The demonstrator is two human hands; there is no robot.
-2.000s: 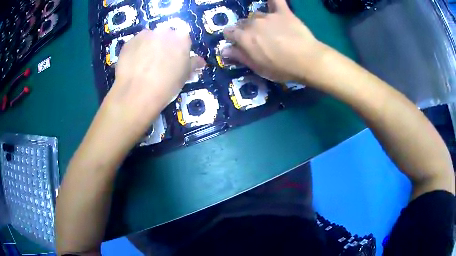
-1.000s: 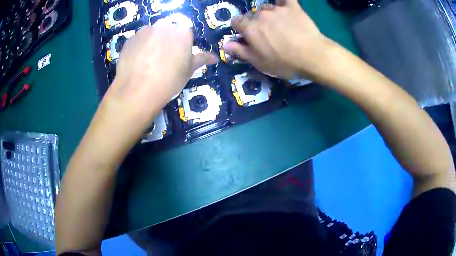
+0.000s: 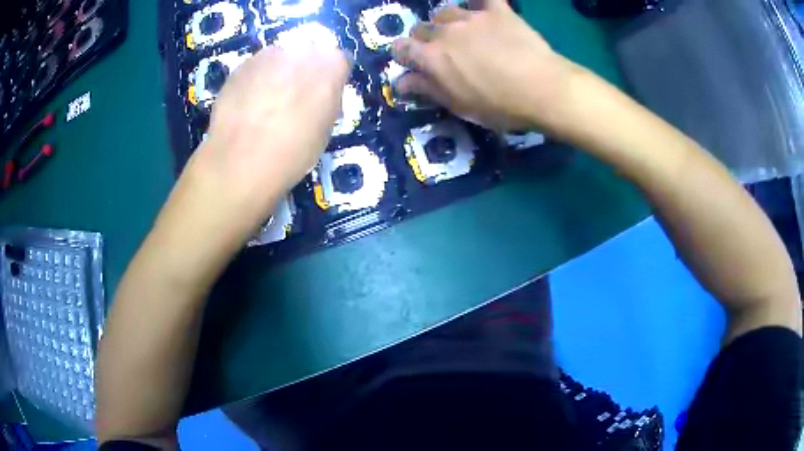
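A black module tray (image 3: 304, 248) lies on the green bench top and holds several silver modules (image 3: 353, 179) with dark round centres and orange edges. My left hand (image 3: 278, 106) is bare, back up, over the tray's left middle; its fingers are bent under and hidden, so a held part cannot be made out. My right hand (image 3: 476, 62) is bare, over the tray's right side, with thumb and bent fingertips on or just above a module (image 3: 398, 85) it partly covers. Whether it grips anything cannot be told.
A clear small-parts tray (image 3: 53, 308) with a few dark parts lies at lower left. Red-handled nippers (image 3: 33, 158), a small label (image 3: 78, 107) and a second black tray (image 3: 53, 53) are at upper left. Stacked clear trays (image 3: 714, 88) stand at right. Blue floor (image 3: 617, 308) shows below.
My left thumb, seen sticking out to the right before, is now tucked in out of sight. My right hand has shifted slightly left and stays over the same module.
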